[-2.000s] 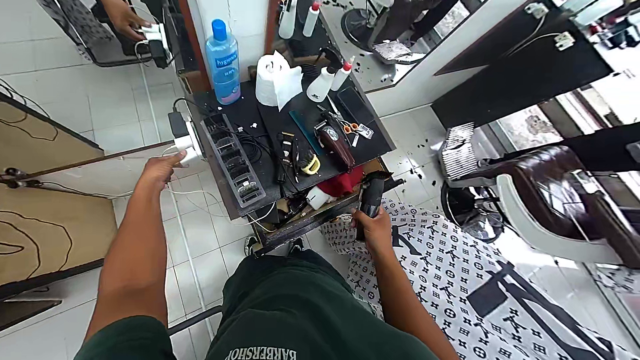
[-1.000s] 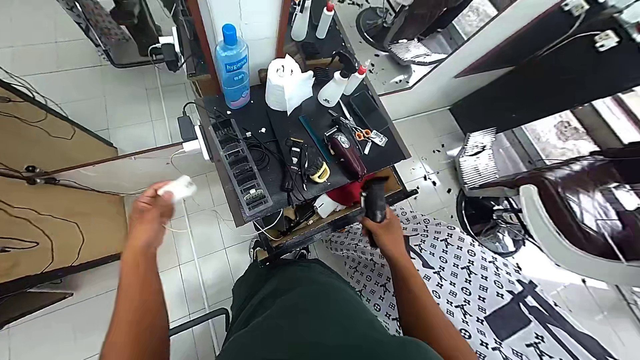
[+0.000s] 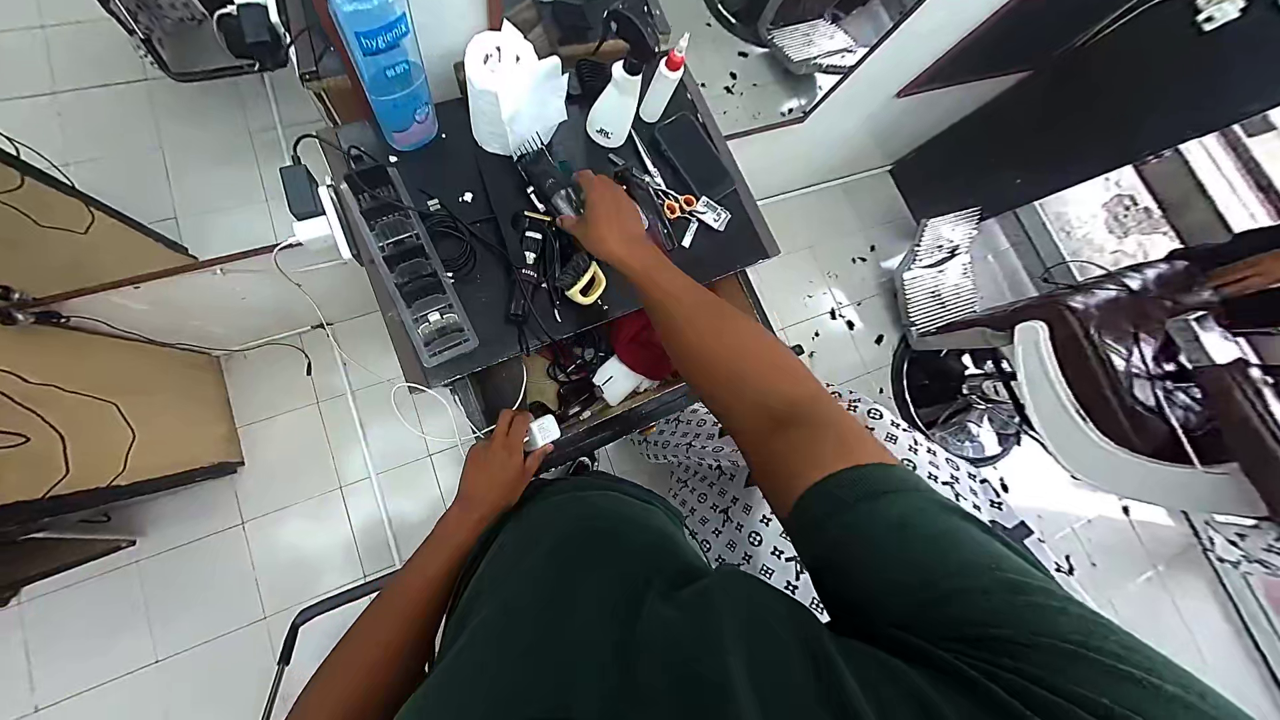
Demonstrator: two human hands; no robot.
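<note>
My right hand [image 3: 612, 222] grips a black hair clipper [image 3: 548, 178] with a comb guard over the black tabletop [image 3: 490, 290], just below the paper roll [image 3: 492, 95]. In my left hand [image 3: 500, 462] is a white charger plug [image 3: 542, 431], held at the front edge of the open drawer [image 3: 640, 402]. A white cable runs beside that hand. Between the hands lie a cord-tangled black trimmer [image 3: 531, 245] and a yellow-rimmed black tool [image 3: 586, 283]. Orange-handled scissors [image 3: 680, 206] lie right of my right hand, which partly hides a dark red clipper.
A tray of clipper guards [image 3: 418, 275] lines the table's left side. A blue bottle [image 3: 388, 75], a white spray bottle [image 3: 615, 105] and a red-tipped bottle [image 3: 664, 85] stand at the back. A power adapter [image 3: 299, 192] is at the wall socket. A barber chair [image 3: 1120, 400] stands right.
My right hand has carried the clipper from the drawer's right side up over the table. My left hand has brought the white plug away from the wall socket side to the drawer.
</note>
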